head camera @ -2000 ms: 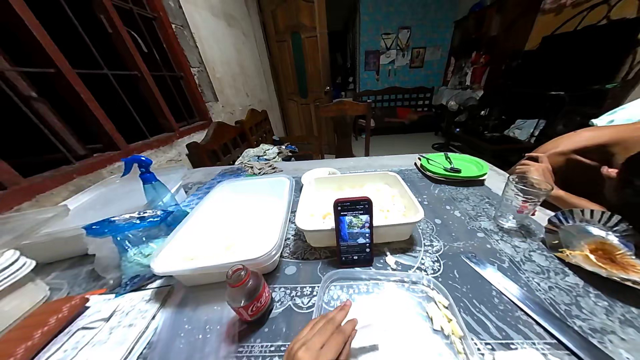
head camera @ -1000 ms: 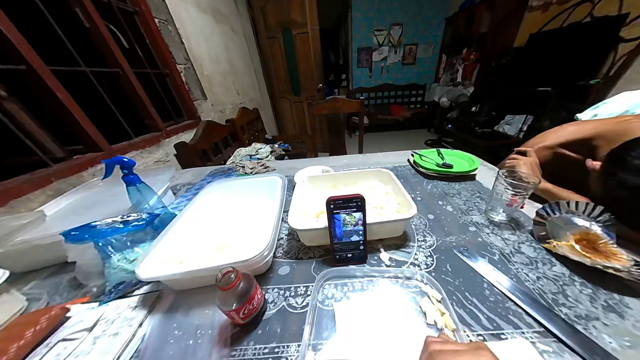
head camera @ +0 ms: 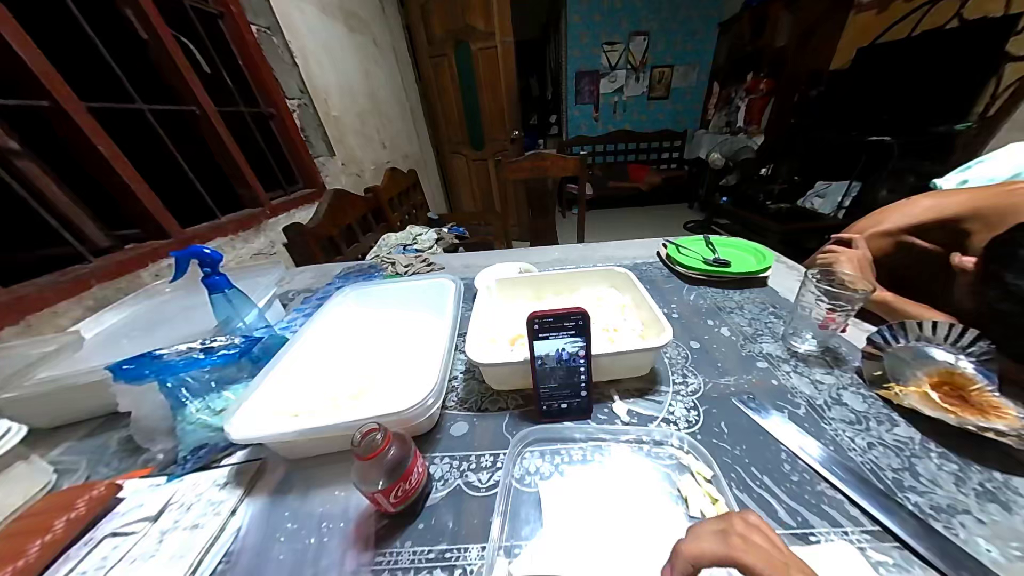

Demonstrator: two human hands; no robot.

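Observation:
My right hand (head camera: 732, 546) is at the bottom edge, over the right side of a clear plastic container (head camera: 512, 456); its fingertips point down and whatever they touch is hidden. Pale cut pieces (head camera: 702, 490) lie along that container's right wall, beside a bright white surface. My left hand cannot be made out; a faint blur shows left of the Coca-Cola bottle (head camera: 390, 470). Behind the container a smartphone (head camera: 559, 364) with a lit screen leans upright against a cream rectangular tub (head camera: 648, 356) holding whitish pieces. A lidded white tub (head camera: 352, 352) stands to the left.
A blue spray bottle (head camera: 232, 300), a plastic bag (head camera: 196, 384) and papers (head camera: 172, 520) are at left. On the right lie a long metal ruler-like strip (head camera: 864, 496), a drinking glass (head camera: 824, 312), a foil-like dish with food (head camera: 944, 384) and green plates (head camera: 740, 258). Another person leans there.
Two seconds ago a hand was over the container's near left side; it is out of sight now. My right hand has come into view at the container's right side.

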